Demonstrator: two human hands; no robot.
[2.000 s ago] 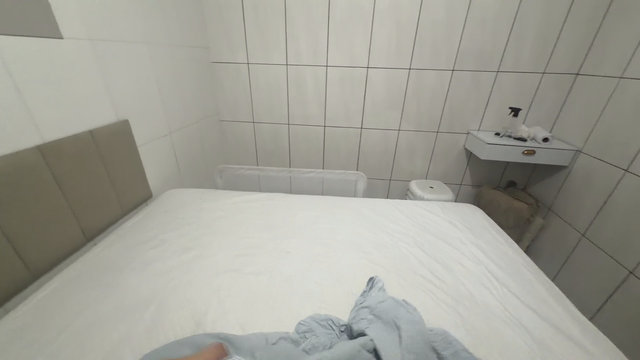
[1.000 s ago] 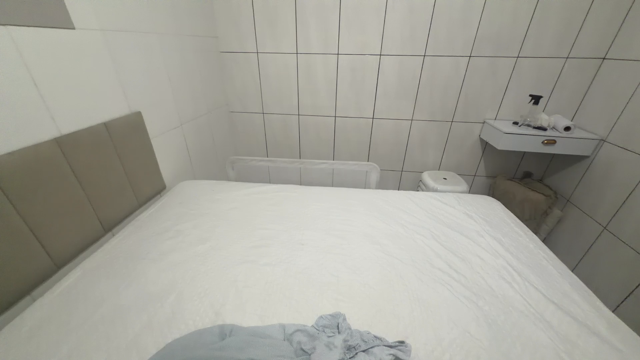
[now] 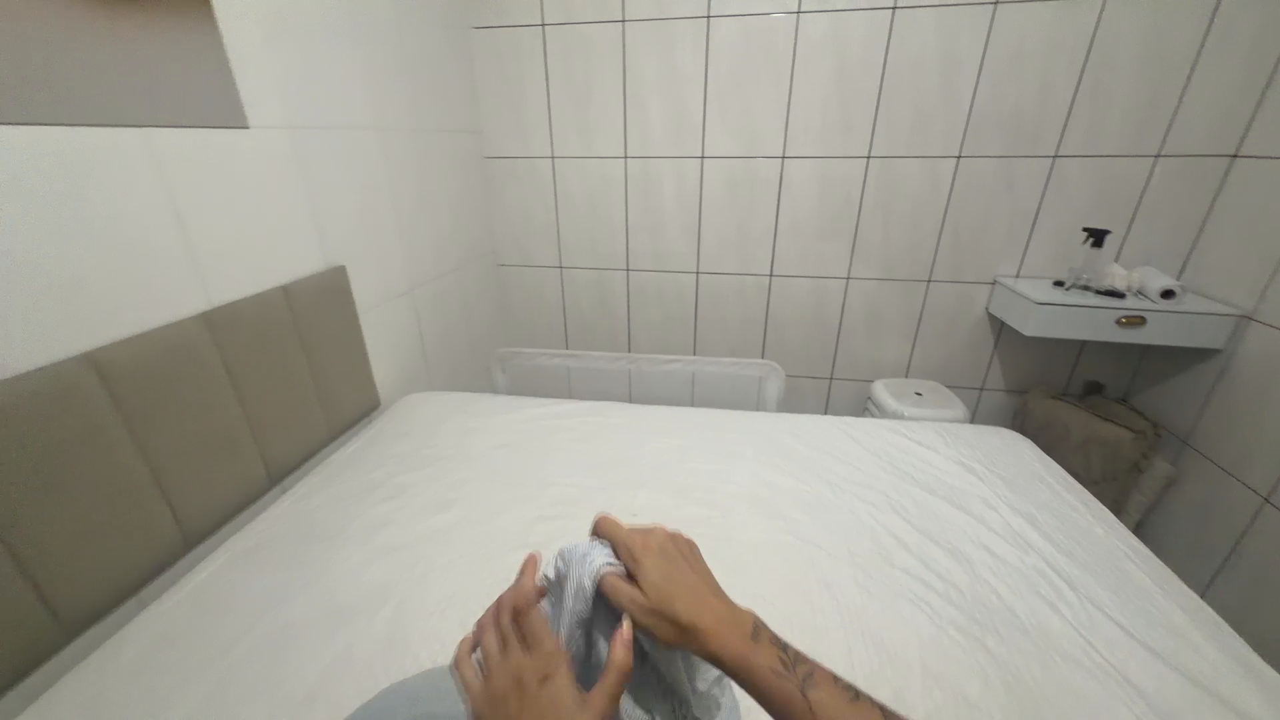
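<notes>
A light blue-grey cloth (image 3: 578, 590), finely striped on one part, is bunched up at the near side of a bed with a white cover (image 3: 640, 465). My right hand (image 3: 668, 580) grips its raised upper edge between thumb and fingers. Just left of it, my left hand (image 3: 530, 650) lies against the cloth with fingers spread and the thumb apart, not closed on it. The lower part of the cloth runs out of view at the bottom edge, partly hidden behind both hands.
A padded beige headboard (image 3: 190, 430) stands at the left. Beyond the bed are a white-framed mesh panel (image 3: 640, 378) and a white plastic stool (image 3: 918, 398). At the right, a wall shelf with a drawer (image 3: 1120, 318) holds a spray bottle (image 3: 1092, 262) and a paper roll (image 3: 1158, 284).
Both hands have come into view at the cloth; one second ago neither showed. Part of the cloth is now lifted in my right hand, where it lay low on the bed before.
</notes>
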